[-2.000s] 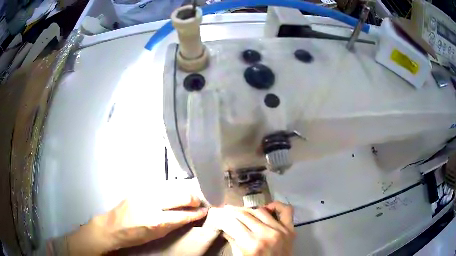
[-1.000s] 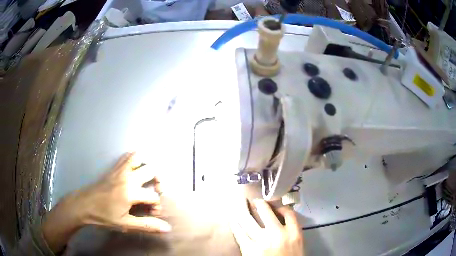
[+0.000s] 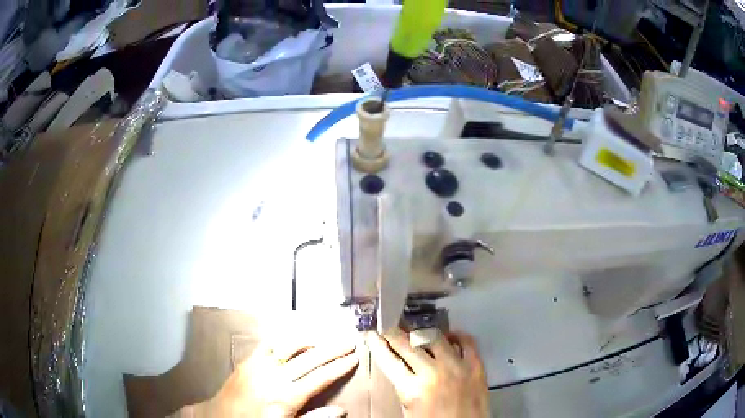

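A brown garment panel (image 3: 167,385) with an angled cut edge lies on the table under both hands, and a seam or fold line runs towards the needle area. My left hand (image 3: 286,382) lies on the panel left of the needle, fingers apart and pointing right. My right hand (image 3: 437,375) rests on the cloth right of that line, its fingers apart around the pale knurled knob (image 3: 425,337). The presser foot area (image 3: 365,317) is small and blurred just above my fingertips. The white sewing machine head (image 3: 506,192) stands in front.
The long white take-up lever guard (image 3: 394,261) runs down the head front. A plastic-edged stack of brown panels (image 3: 57,212) is at the left. Behind are a blue lamp neck (image 3: 457,91), a yellow-green tool (image 3: 417,28), bundled brown pieces (image 3: 523,65) and a control panel (image 3: 690,118).
My left hand has moved right, back close to the needle, from its spread place at the left. The brown panel's angled edge now shows at the left. The view has shifted, showing more behind the machine.
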